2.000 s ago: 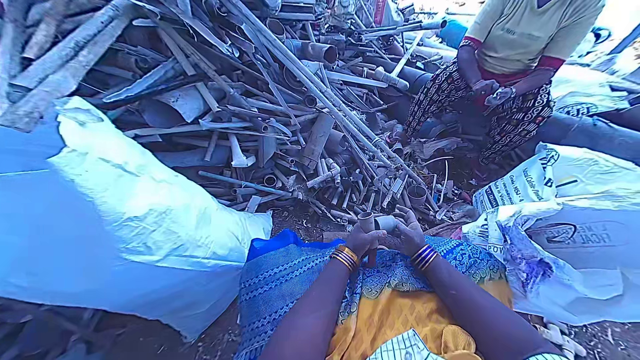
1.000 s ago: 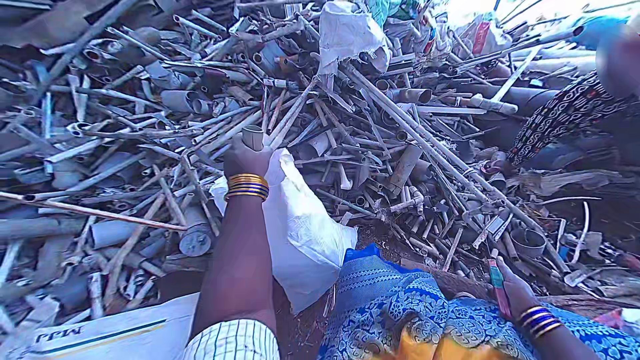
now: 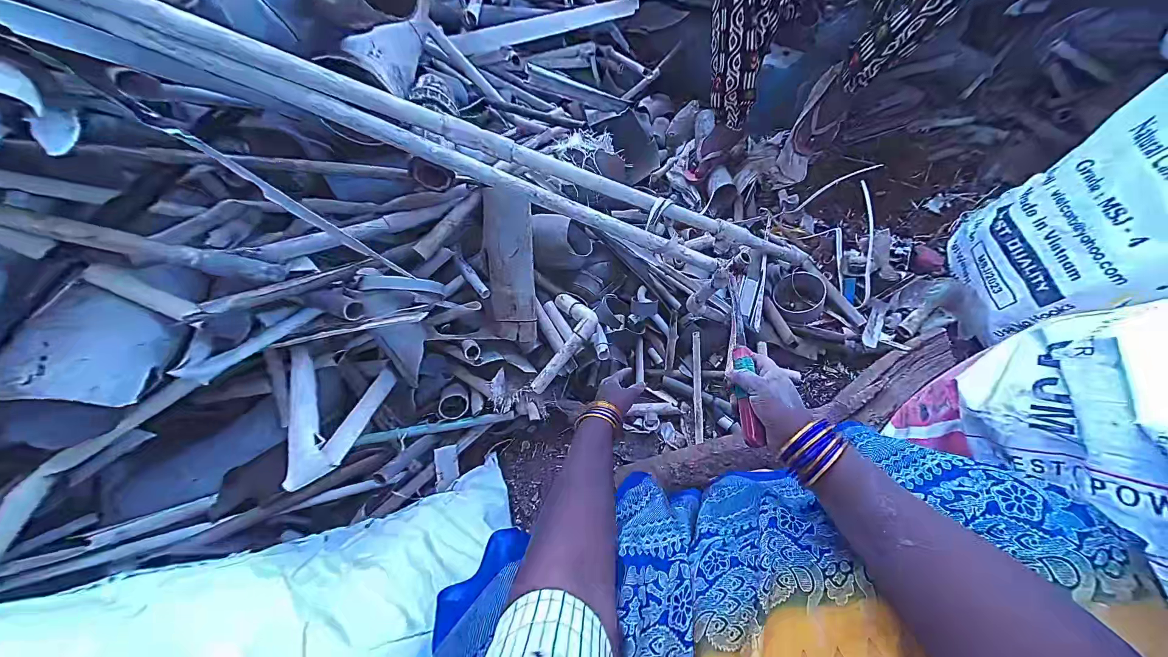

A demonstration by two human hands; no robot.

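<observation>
My right hand (image 3: 774, 398) is closed around the red and green handle of a tool (image 3: 748, 406), whose narrow upper part points away from me; what kind of tool it is I cannot tell. My left hand (image 3: 620, 394) reaches to the near edge of a heap of scrap plastic pipes, its fingers spread and nothing plainly in them. Just beyond it lies a pale pipe with an elbow fitting (image 3: 575, 339). A wide pipe piece (image 3: 509, 265) stands behind that. A wooden log (image 3: 698, 461) lies between my lap and the heap.
Long pipes (image 3: 438, 151) cross the heap diagonally. A white sack (image 3: 274, 584) lies at lower left, and printed sacks (image 3: 1068, 210) stand at right. Another person's patterned garment (image 3: 737, 64) shows at the top. A pipe ring (image 3: 799, 297) lies right of the tool.
My left hand has moved from over a white sack at the heap's left to the heap's near edge; the small pipe piece it held is gone from it. The view has shifted strongly.
</observation>
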